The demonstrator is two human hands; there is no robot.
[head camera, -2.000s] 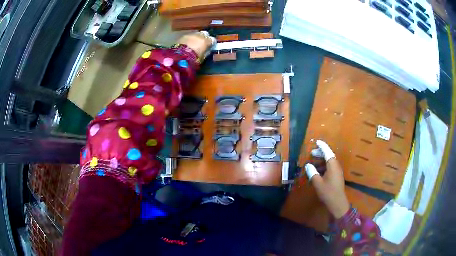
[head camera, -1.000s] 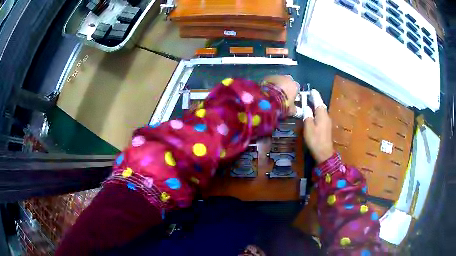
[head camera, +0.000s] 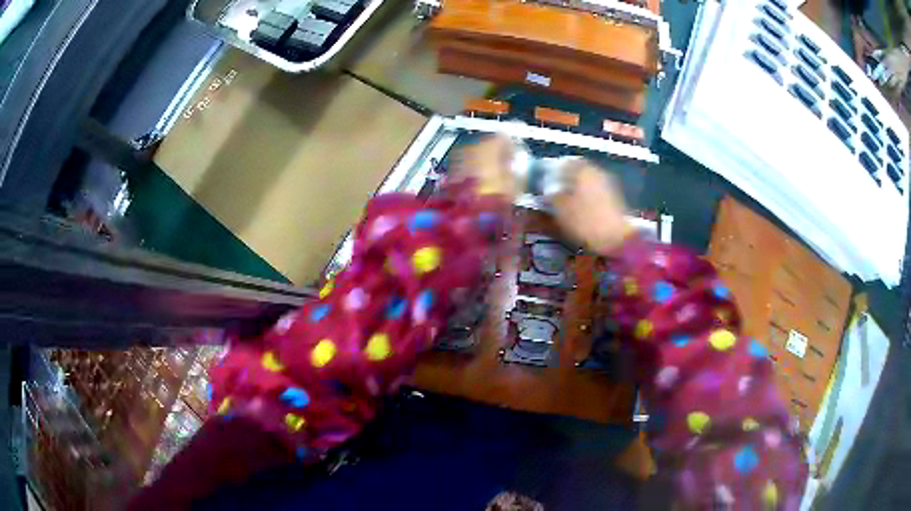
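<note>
The orange fixture board (head camera: 579, 392) lies in front of me with black units (head camera: 531, 337) with grey centres in rows on it. My forearms and sleeves cover parts of the board. My left hand (head camera: 491, 165) and my right hand (head camera: 589, 200) are close together at the board's far edge. Both are blurred, with white fingertip covers facing each other. A small pale-grey patch shows between the fingertips; I cannot tell what it is or whether it is held. A silver-white rail (head camera: 569, 138) runs just beyond the hands.
A stack of orange boards (head camera: 544, 50) is at the back. A grey tray of black parts (head camera: 290, 50) is at the back left, above a tan board (head camera: 285, 165). White foam sheets with dark oval parts (head camera: 759, 130) are at the right, with a slotted orange board (head camera: 769, 269) below.
My left hand went from the rail to the board's far right corner, then back left. My right hand left the right-hand board and joined it. The rail with small orange blocks is uncovered. The view has shifted.
</note>
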